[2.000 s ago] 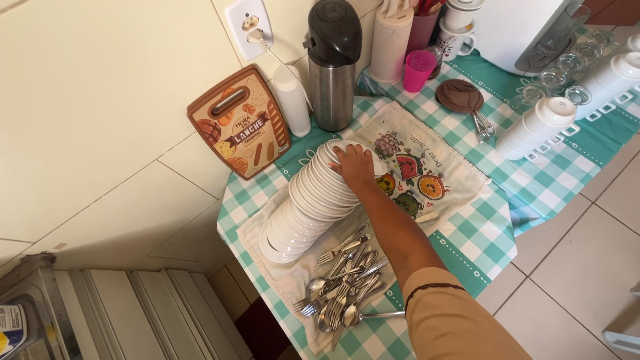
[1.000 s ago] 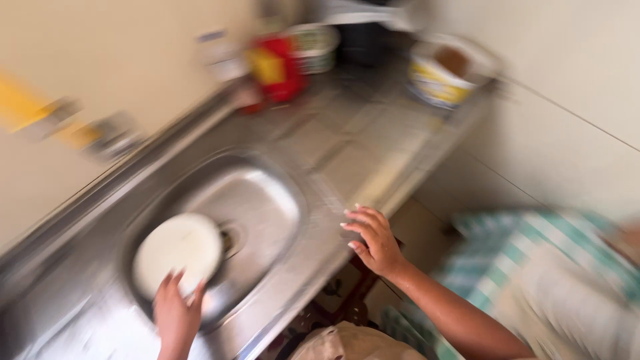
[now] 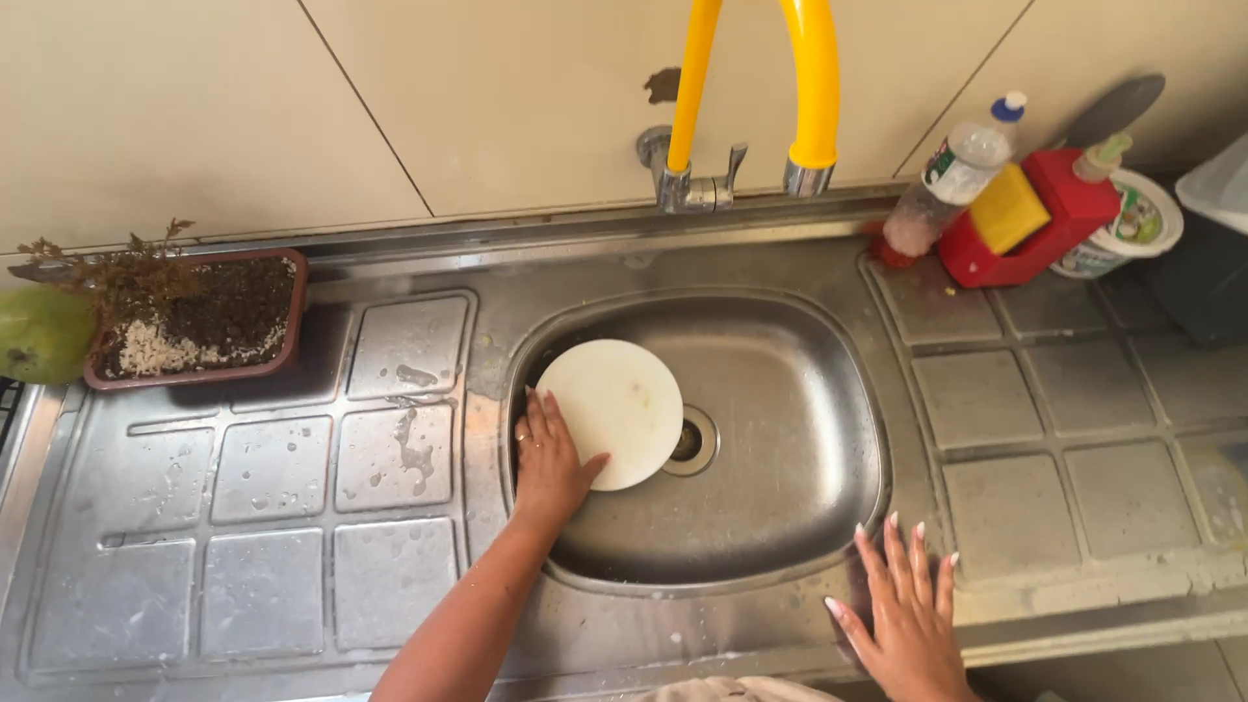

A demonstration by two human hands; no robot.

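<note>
A round white plate or lid (image 3: 624, 414) lies in the left half of the stainless steel sink basin (image 3: 780, 507), partly beside the drain (image 3: 694, 441). My left hand (image 3: 554, 458) rests at its lower left edge, with the thumb and fingers on the rim; whether it grips is hard to tell. Fingers spread, my right hand (image 3: 902, 609) is over the front right rim of the sink, holding nothing. A yellow flexible spout (image 3: 814, 88) rises from the wall tap (image 3: 694, 187) behind the basin.
On the left drainboard stand a planter with soil (image 3: 234, 312) and a green fruit (image 3: 44, 333). At the back right are a plastic bottle (image 3: 951, 180), a red dispenser (image 3: 1053, 219) holding a yellow sponge (image 3: 1009, 210), and a white tub (image 3: 1121, 229).
The view has swung from a table, where a hand lay on a stack of white dishes, to the sink. My left hand stays at the round white piece.
</note>
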